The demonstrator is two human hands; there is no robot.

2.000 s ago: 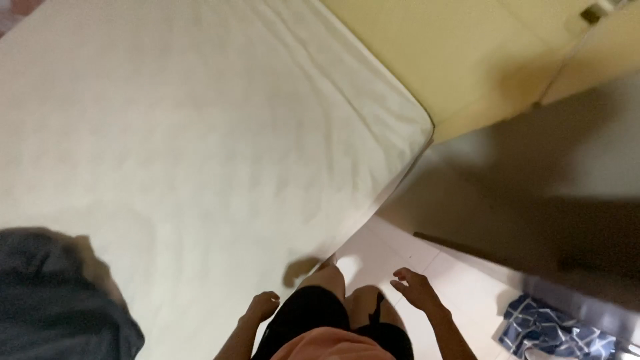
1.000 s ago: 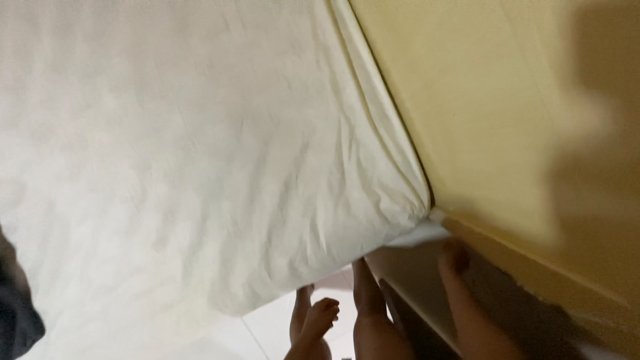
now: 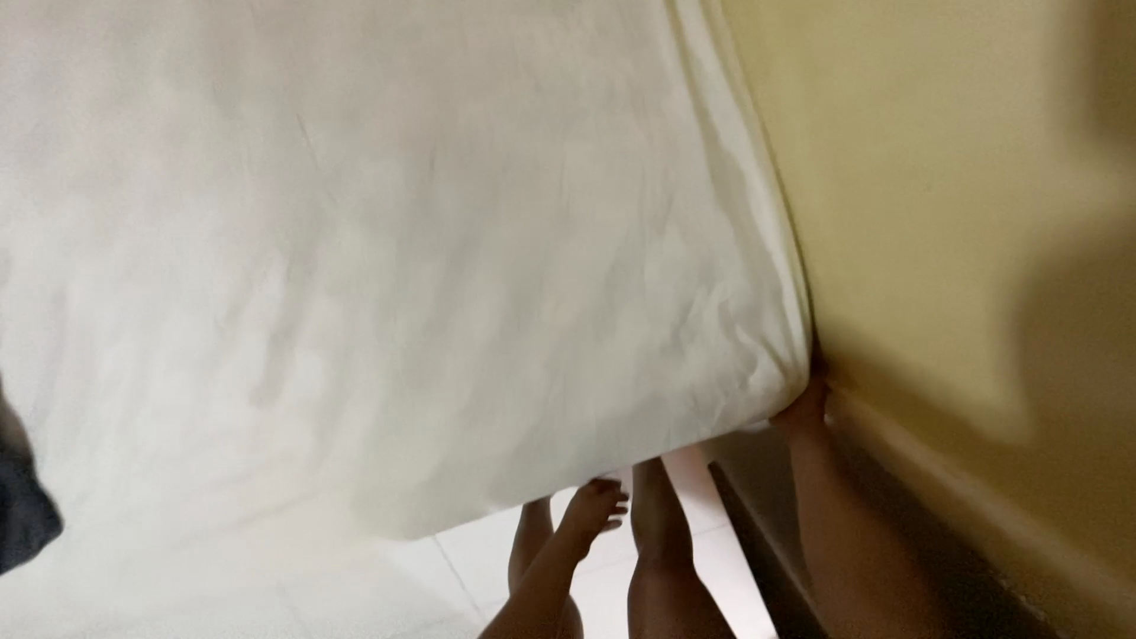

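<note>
A mattress in a cream fitted sheet (image 3: 497, 266) fills most of the view, its near corner wrinkled and close to the yellow wall. At that corner is my right hand (image 3: 803, 406), its fingers partly hidden by the mattress edge, so its grip cannot be made out. Below the near edge of the mattress, my left hand (image 3: 602, 508) hangs with its fingers apart and nothing in it. Both forearms come up from the bottom of the view, on either side of one of my legs.
The yellow wall (image 3: 923, 204) runs along the right side of the mattress. A dark cloth (image 3: 22, 510) lies at the left edge. White floor tiles (image 3: 444, 577) show below, and a dark brown surface stands at the lower right.
My right hand has moved up to the mattress corner by the wall. The mattress corner and wall appear larger after a large view shift. The blue patterned cloth has left the view.
</note>
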